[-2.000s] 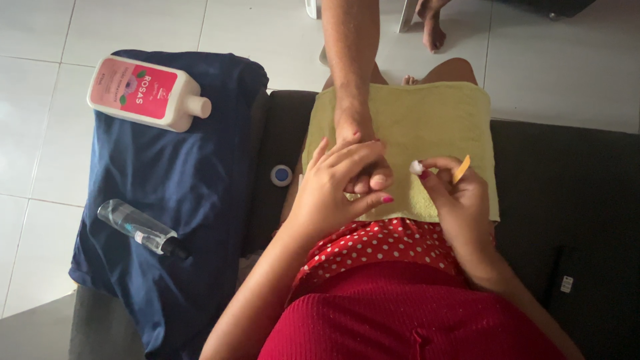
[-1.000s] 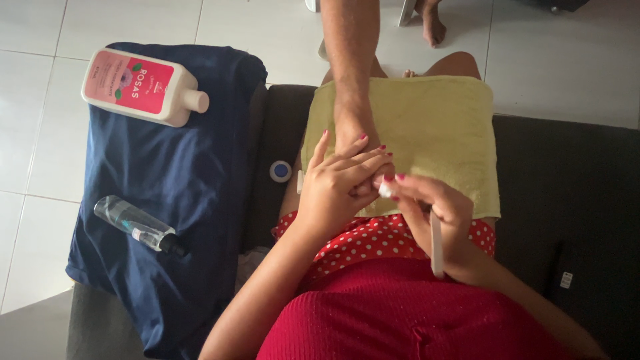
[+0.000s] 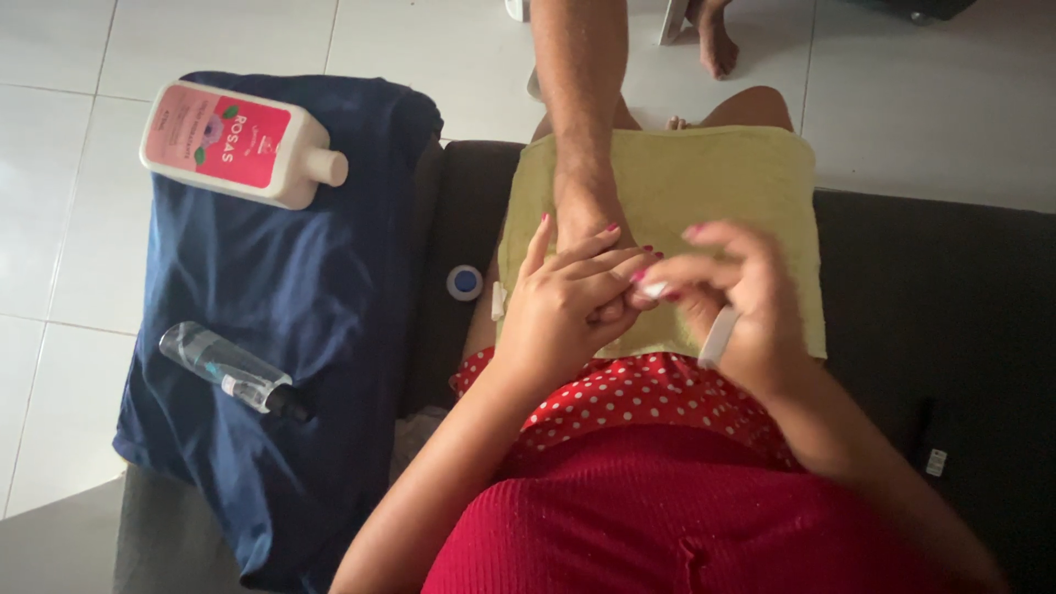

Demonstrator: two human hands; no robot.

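Observation:
My left hand (image 3: 561, 309) grips the fingers of another person's hand (image 3: 590, 210), which reaches in from the top over a yellow-green towel (image 3: 709, 181) on my lap. Between the thumb and fingertips of my right hand (image 3: 742, 305) is a small white cotton piece (image 3: 654, 289), held against or very near the other person's fingertips. A pale flat strip, perhaps a nail file (image 3: 718, 337), is also tucked in my right hand. My right fingers are partly blurred. A small white piece (image 3: 498, 301) lies at the towel's left edge.
On a dark blue cloth (image 3: 272, 272) at the left lie a white lotion bottle with a pink label (image 3: 223, 144) and a clear bottle with a black cap (image 3: 227, 367). A round white and blue item (image 3: 464, 283) rests on the dark seat (image 3: 932, 289). Another person's foot (image 3: 718, 49) shows at the top.
My right hand, apart over the towel's right side two seconds ago, has moved left to the other person's fingertips with the cotton. My left hand keeps its hold.

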